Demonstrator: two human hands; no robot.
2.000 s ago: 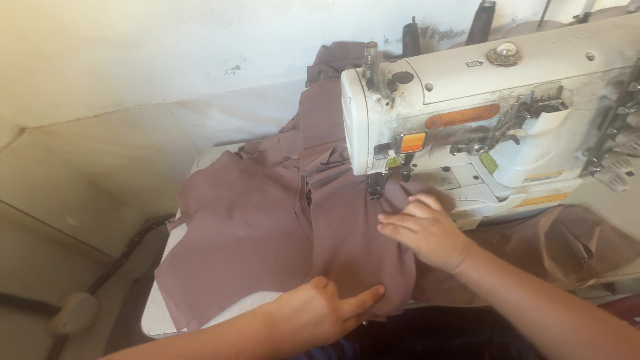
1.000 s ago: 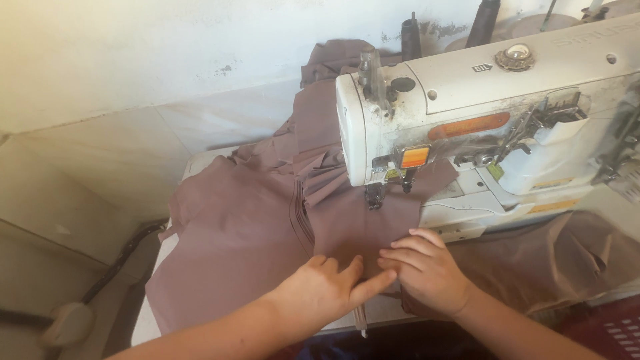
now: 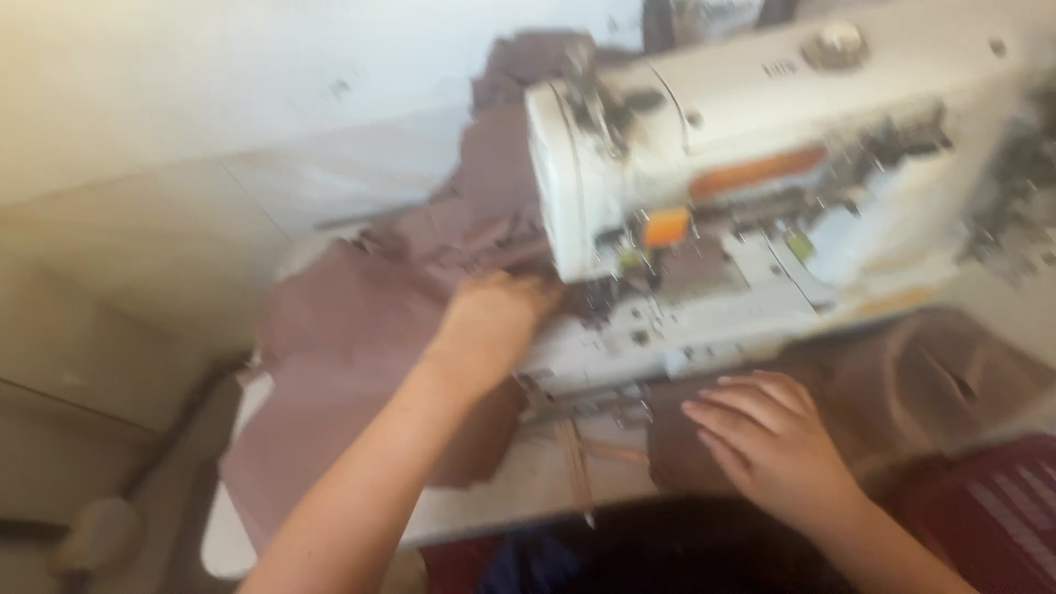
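Note:
A white industrial sewing machine (image 3: 759, 91) stands at the upper right, slightly blurred. Mauve-brown fabric (image 3: 346, 330) spreads over the left of the table and runs up behind the machine head. My left hand (image 3: 503, 313) is on this fabric, just left of the needle area, its fingertips partly hidden beside the machine head; whether they grip the cloth is unclear. Over a second brown fabric piece (image 3: 891, 388) at the right front, my right hand (image 3: 767, 437) is held with fingers extended and close together, and nothing shows in its grasp.
The white table edge (image 3: 231, 536) shows at the lower left. Narrow strips (image 3: 575, 470) lie at the front of the table. A dark red plastic basket (image 3: 990, 503) is at the lower right. A pale wall (image 3: 247, 82) rises behind the table.
My left hand has moved up to beside the machine head, and the fabric in front of the needle has shifted left, baring the machine bed. My right hand has come away from the left one.

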